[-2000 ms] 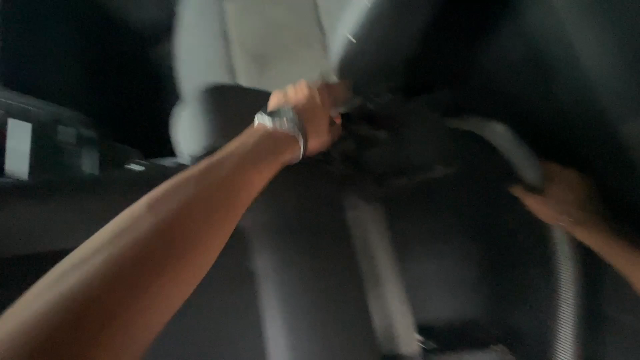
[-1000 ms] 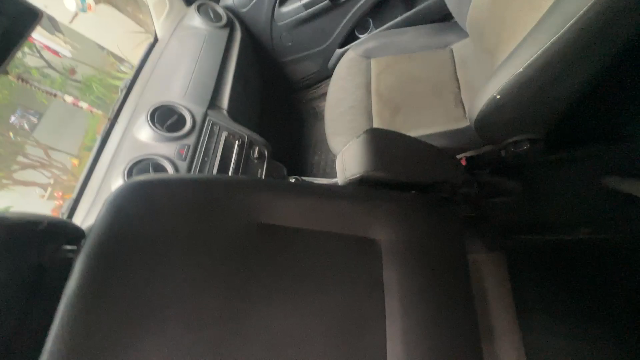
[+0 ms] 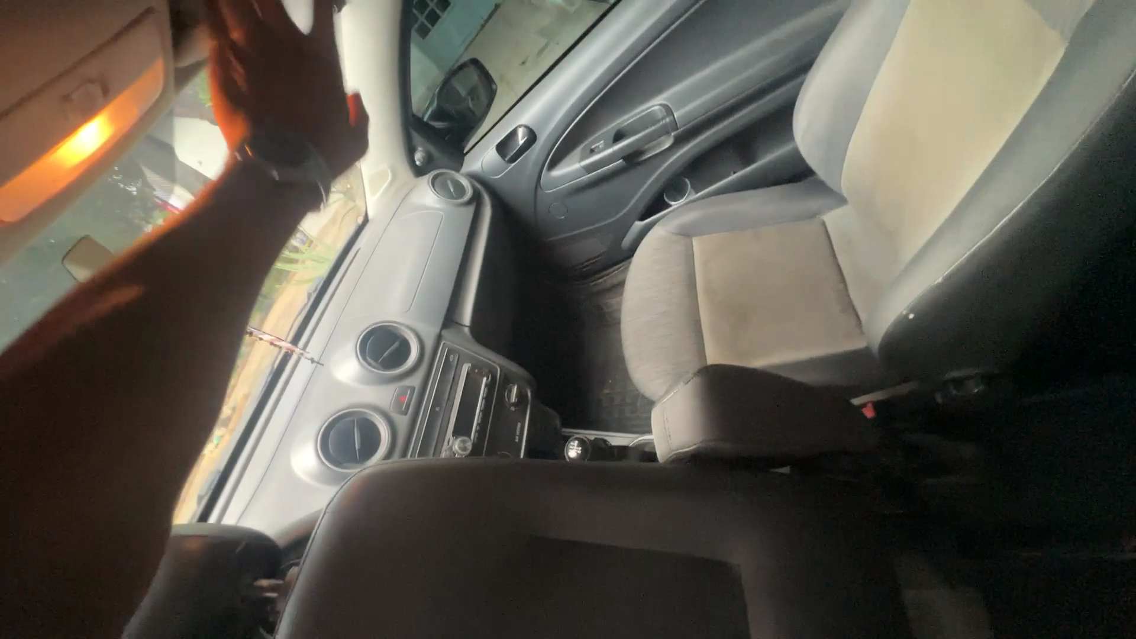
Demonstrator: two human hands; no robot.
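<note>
My left hand [image 3: 284, 98], with a metal watch on its wrist, is raised at the top left, near the windshield and the ceiling. Its fingers look spread, with nothing seen between them; some fingertips are cut off by the frame's top edge. To the left of it glows an orange-lit dome light [image 3: 89, 138] in the roof panel. My forearm comes in from the left edge and covers part of the windshield. My right hand is out of view. The car's interior appears turned sideways.
A dark seat back [image 3: 426, 550] fills the bottom, beside a padded armrest [image 3: 763, 413]. Further off are a grey and beige front seat [image 3: 772, 284], the dashboard [image 3: 399, 275] with round vents, a radio [image 3: 466, 399], a gear knob [image 3: 577, 448] and the door panel [image 3: 612, 133].
My left hand has come into view at the top left; one second ago no hand showed. Two seconds ago both hands were seen, blurred, near the seats. The view has swung strongly.
</note>
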